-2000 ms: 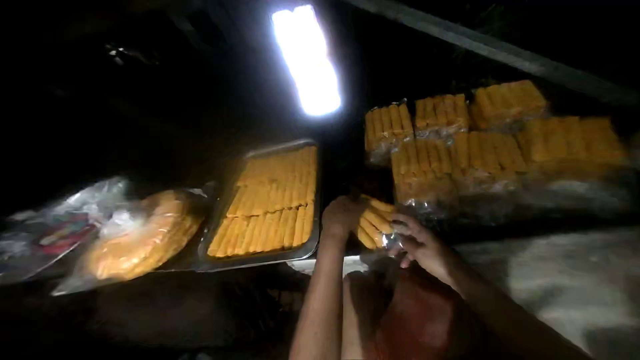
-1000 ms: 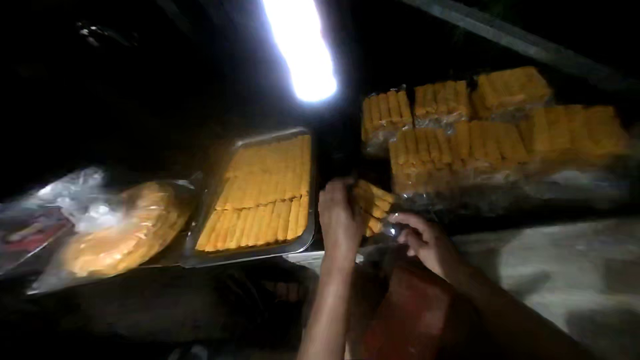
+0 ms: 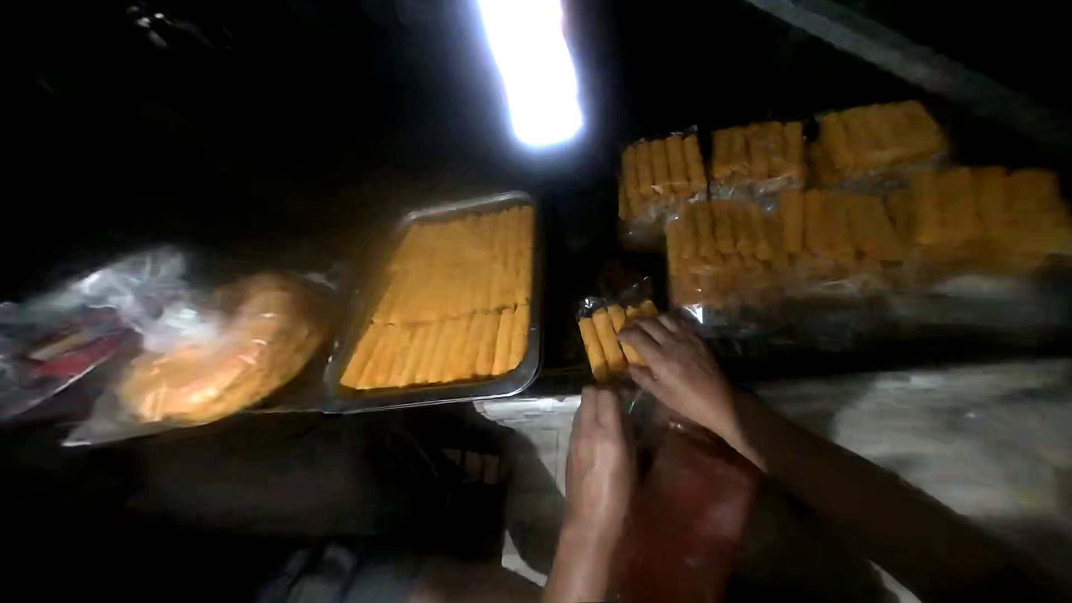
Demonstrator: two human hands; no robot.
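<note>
A small clear plastic bag of yellow-orange stick-shaped rolls (image 3: 605,339) lies at the dark table's front edge. My right hand (image 3: 682,373) rests over its right side, fingers bent on the rolls. Just below the bag's near end is my left hand (image 3: 600,444), its fingers close together at the plastic; whether they pinch it is unclear. To the left, a metal tray (image 3: 536,335) holds rows of similar rolls (image 3: 452,285). Filled clear packs (image 3: 724,243) of rolls are stacked in two rows at the right.
A clear bag of round, flat orange pieces (image 3: 226,360) lies left of the tray, with another plastic bag (image 3: 75,352) beyond it. A bright lamp (image 3: 536,75) shines at the top. Below the hands is a red surface (image 3: 691,511), beside a pale ledge (image 3: 946,427).
My left hand has moved from the bag's left side to below its near end. My right hand has come up over the rolls. The small bag is now more exposed on its left side.
</note>
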